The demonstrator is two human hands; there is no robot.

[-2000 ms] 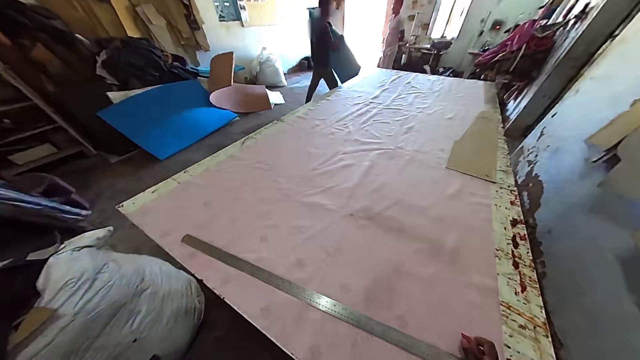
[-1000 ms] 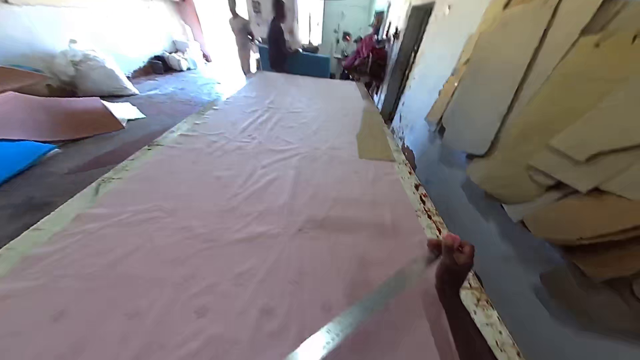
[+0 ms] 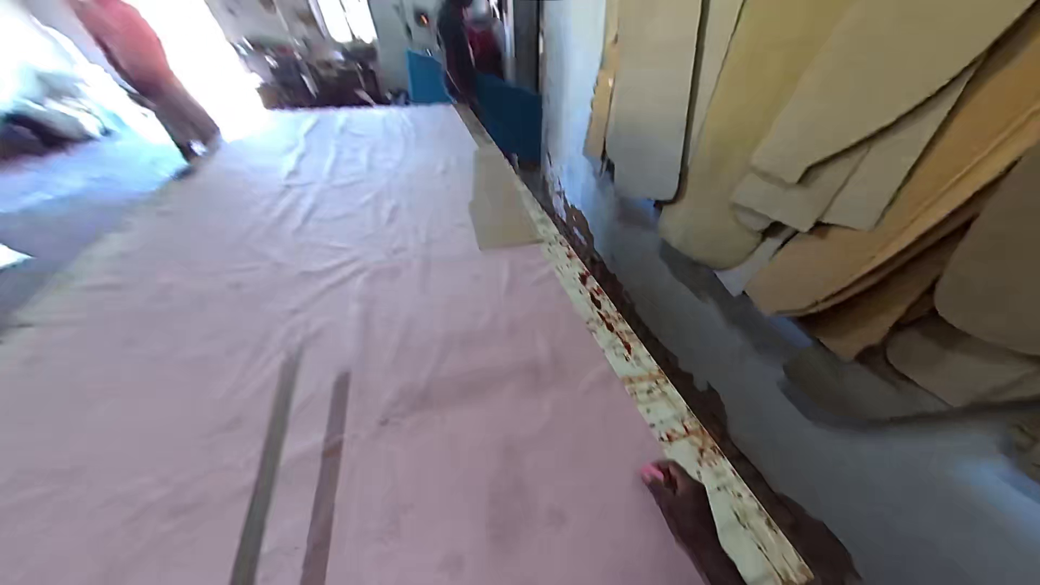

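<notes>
Pink cloth (image 3: 455, 349) with wrinkles lies spread over a long table. My right hand (image 3: 681, 497), at the table's right edge, is closed on a small pink piece, perhaps chalk. Left of it, two narrow blurred strips run lengthwise on the cloth: a greyish one (image 3: 272, 459) and a browner one (image 3: 327, 471). Whether they are one metal ruler blurred double or two things, I cannot tell. A flat tan pattern piece (image 3: 502, 203) rests farther up by the right edge. My left hand is out of view.
The table's stained pale edge (image 3: 642, 366) runs along the right, close to a wall. Many card patterns (image 3: 829, 146) hang there. A person in red (image 3: 146, 73) stands at the far left; another in dark clothes (image 3: 457, 53) is at the far end near a blue panel (image 3: 512, 114).
My right hand held the metal ruler's end one second ago; now it is off it, by the table edge. The view has turned right. The person in dark clothes has moved at the far end.
</notes>
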